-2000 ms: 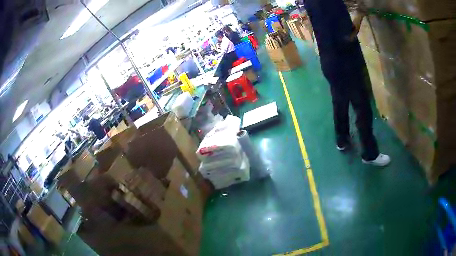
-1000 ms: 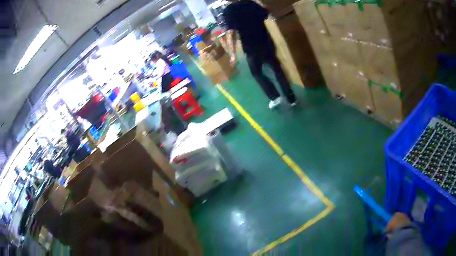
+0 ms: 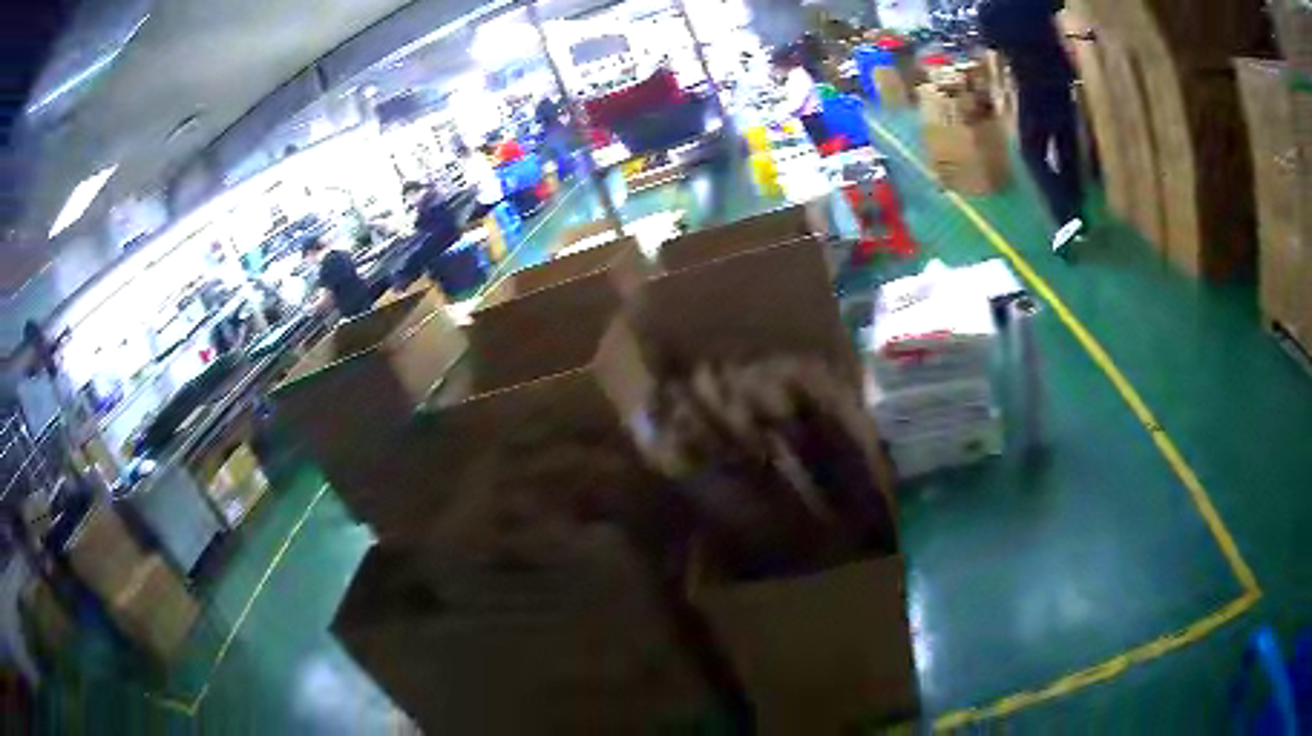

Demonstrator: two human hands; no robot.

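Observation:
Neither of my hands is in the picture. A blurred bright-blue piece (image 3: 1273, 687), by its colour part of the trolley handle or crate, is cut off at the lower right corner. Nearest in front of me stand large open brown cardboard cartons (image 3: 533, 618), dark and blurred. One carton (image 3: 784, 475) holds crumpled or flat brown pieces.
White stacked bags (image 3: 935, 367) stand right of the cartons. A yellow floor line (image 3: 1108, 360) runs along the green floor and turns left. A person in dark clothes (image 3: 1039, 101) is on the aisle beside tall carton stacks (image 3: 1173, 158). Workbenches with people lie at the left.
The view has swung left, so the cartons now fill the middle. The crate of small parts and the hand on the blue handle have left the view. The person is farther away than two seconds ago.

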